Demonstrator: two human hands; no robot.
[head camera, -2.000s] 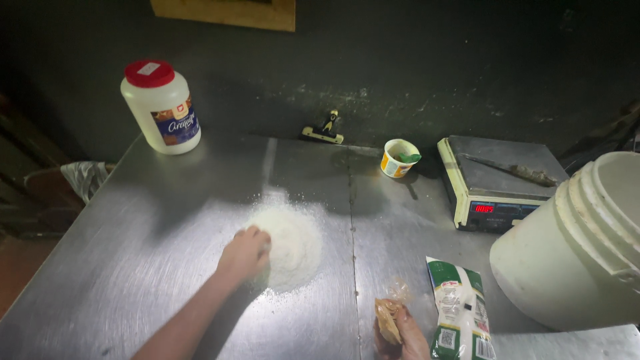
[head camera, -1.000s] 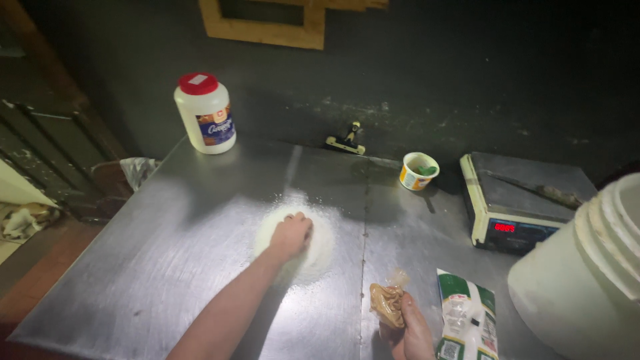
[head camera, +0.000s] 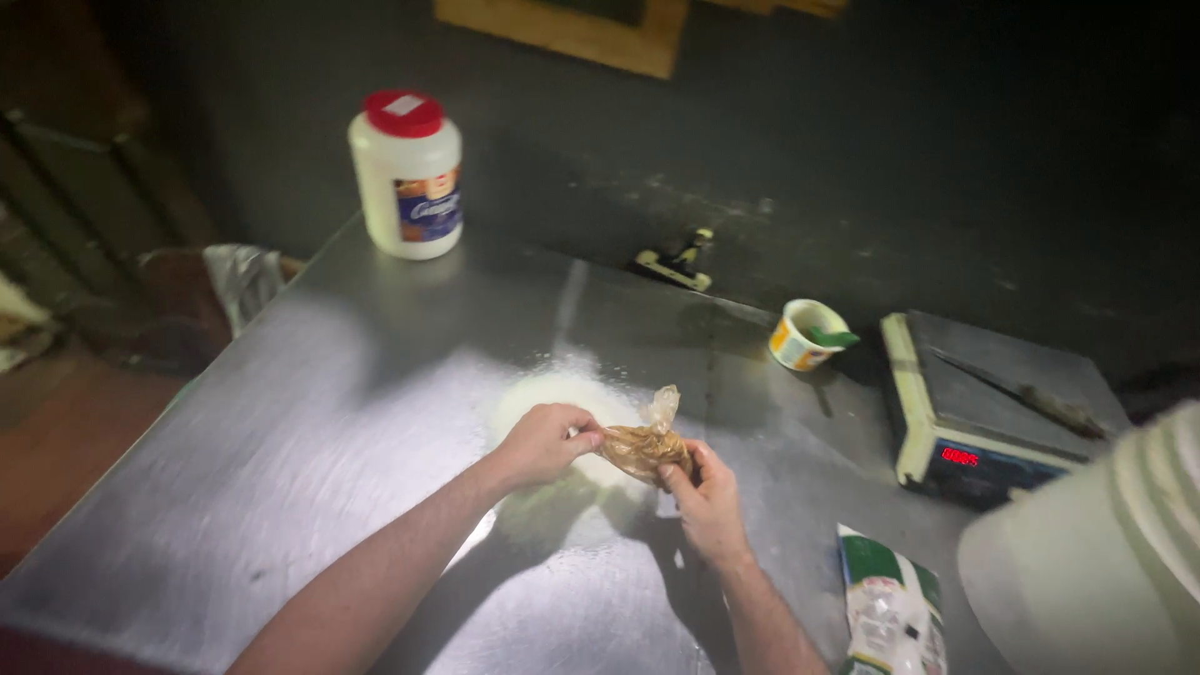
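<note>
Both hands hold a small clear plastic bag of brown contents (head camera: 642, 452) above a mound of white powder (head camera: 539, 398) on the metal tabletop. My left hand (head camera: 553, 442) pinches the bag's left end between thumb and fingers. Its other end is gripped by my right hand (head camera: 701, 492), with the thumb on the near side. The bag's twisted clear top sticks up between the hands. Part of the powder is hidden behind the hands and bag, and shadows fall across it.
A red-lidded white plastic jar (head camera: 412, 187) stands at the back left. Right of centre is a small tub (head camera: 799, 349) with a green item inside. A digital scale (head camera: 1003, 375) bears a knife (head camera: 1022, 394). Nearer are a green-and-white packet (head camera: 891, 600) and a large white bucket (head camera: 1078, 553).
My left hand has left the powder and taken hold of the bag. My right hand has brought the bag up and left from beside the packet to above the powder.
</note>
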